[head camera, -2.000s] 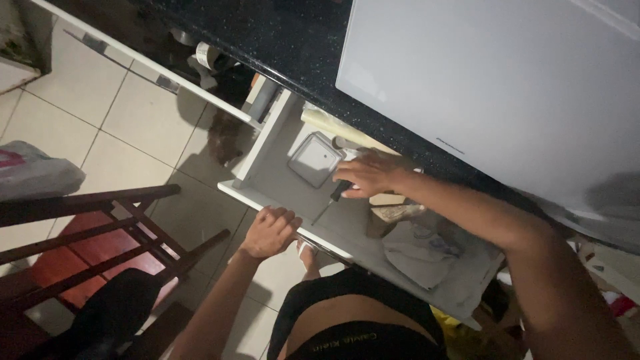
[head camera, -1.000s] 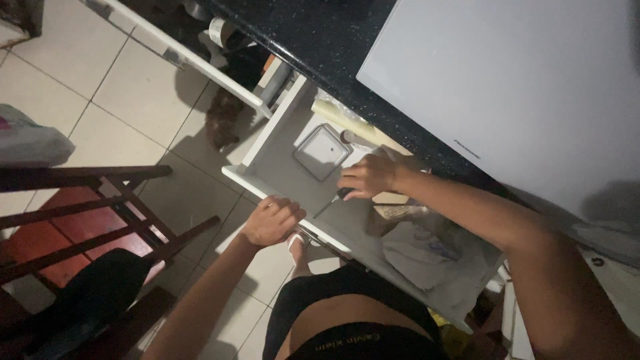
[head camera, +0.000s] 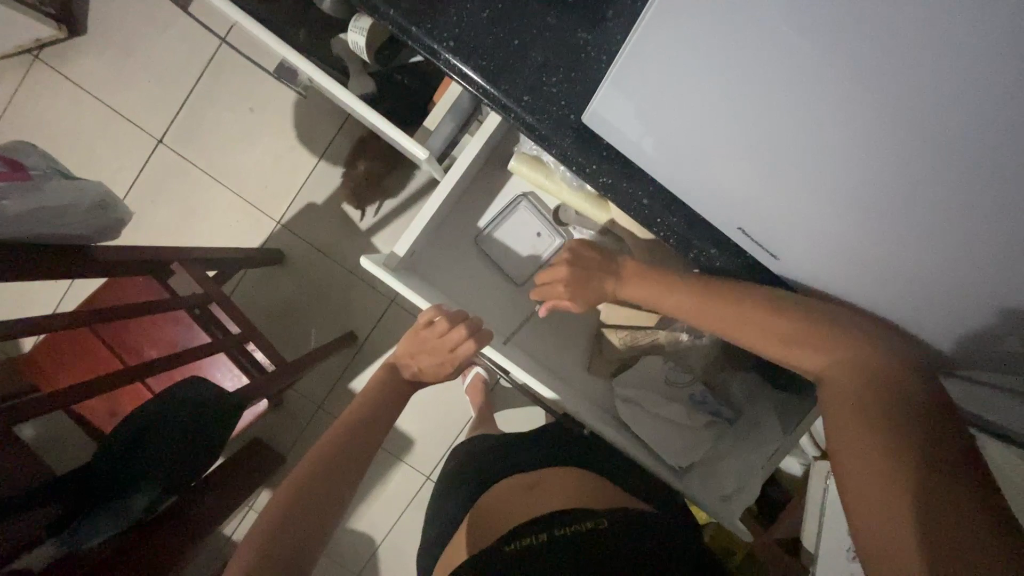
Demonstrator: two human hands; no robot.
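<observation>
My left hand (head camera: 442,344) grips the top of the white front of a pulled-out drawer (head camera: 400,282). Over the drawer, my right hand (head camera: 578,277) is closed around a thin dark tool, perhaps a screwdriver, whose shaft (head camera: 522,326) points toward the drawer front; its handle is hidden in my fingers. Beside that hand a square clear-lidded container (head camera: 522,237) lies on the drawer floor. A pale yellow roll (head camera: 558,186) lies along the back. Clear plastic bags (head camera: 668,408) and a brown paper-like packet (head camera: 632,340) fill the right part.
A black speckled countertop (head camera: 528,64) overhangs the drawer, with a large white appliance (head camera: 800,136) on it. Another open drawer or door edge (head camera: 336,92) juts out at upper left. A brown animal (head camera: 374,172) is on the tiled floor. A red-seated wooden chair (head camera: 136,344) stands left.
In the earlier frames a dark handle shows in my right hand; now my fingers cover it. My left hand stays on the drawer front.
</observation>
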